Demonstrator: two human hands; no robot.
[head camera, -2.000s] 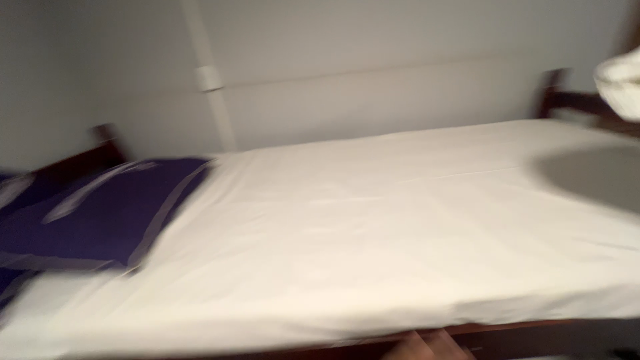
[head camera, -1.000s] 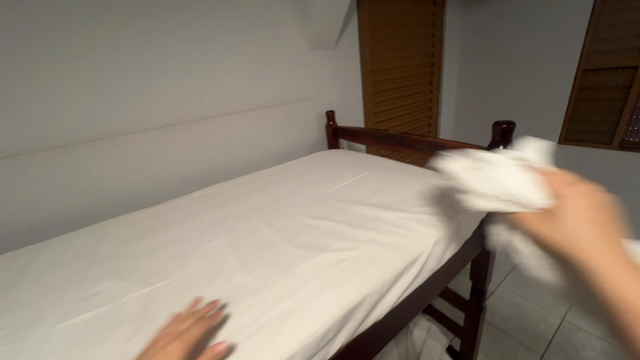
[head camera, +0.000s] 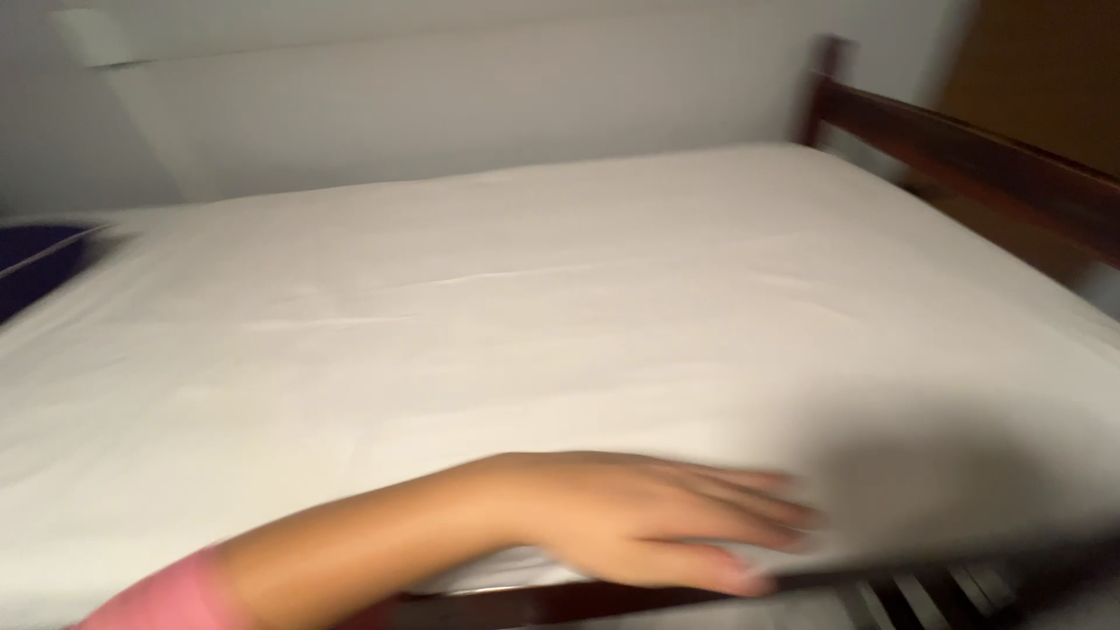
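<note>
My left hand (head camera: 665, 521), with a pink sleeve at the forearm, reaches across the near edge of the bed, palm down and fingers apart. It holds nothing and lies on or just over the white fitted sheet (head camera: 490, 350); blur hides whether it touches. A few low wrinkles run across the sheet, which covers the mattress. At the left edge shows part of a dark blue pillow (head camera: 39, 262) with pale trim. My right hand is out of view, and so is the white cloth.
A dark wooden bed rail (head camera: 980, 157) and post (head camera: 822, 92) stand at the right end. The wooden side rail (head camera: 560, 604) runs along the near edge, with slats below it at the lower right. A grey wall (head camera: 490, 96) borders the far side.
One second ago my right hand held a bunched white cloth near the bed's end post; both are now out of view. The view has swung left, and the blue pillow shows again.
</note>
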